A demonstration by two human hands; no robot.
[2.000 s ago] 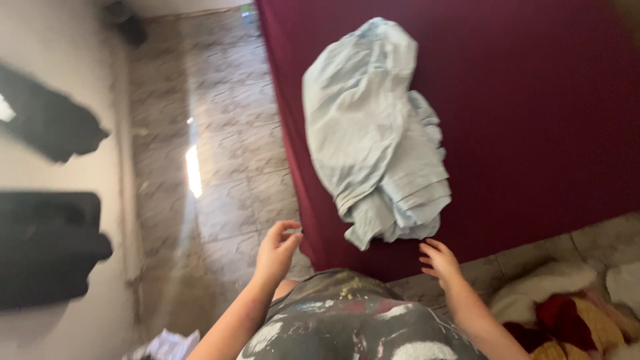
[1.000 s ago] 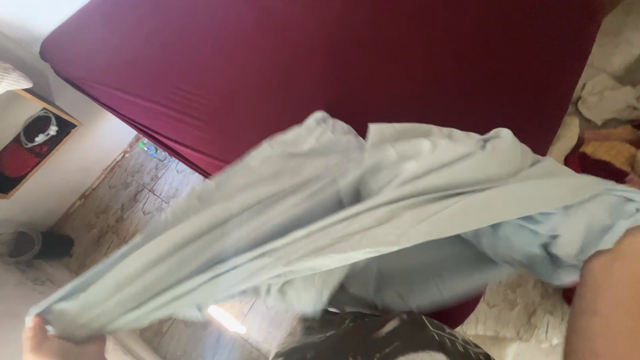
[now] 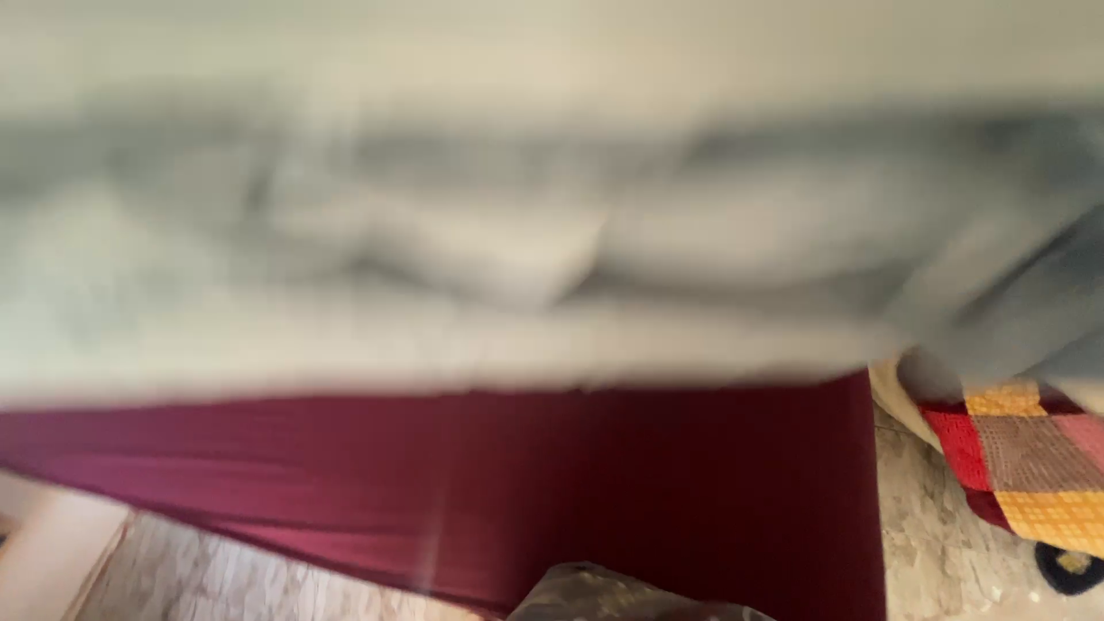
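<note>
A pale blue-grey cloth (image 3: 483, 224) fills the upper part of the head view, blurred and creased, very near the camera. Its lower edge runs across the frame above a surface with a dark red fitted cover (image 3: 621, 483). Neither my left hand nor my right hand shows; the frame does not tell what either one holds. The lower front of my dark, paint-marked garment (image 3: 634, 595) shows at the bottom edge.
A checked blanket (image 3: 1035, 457) in red, yellow and brown lies at the right, beyond the covered surface's edge. Tiled floor (image 3: 927, 517) shows between them and also at the lower left (image 3: 216, 561).
The cloth lay bunched on the red cover, then was stretched between both hands; now it spans the upper view, raised close to the camera. Both hands have gone out of sight.
</note>
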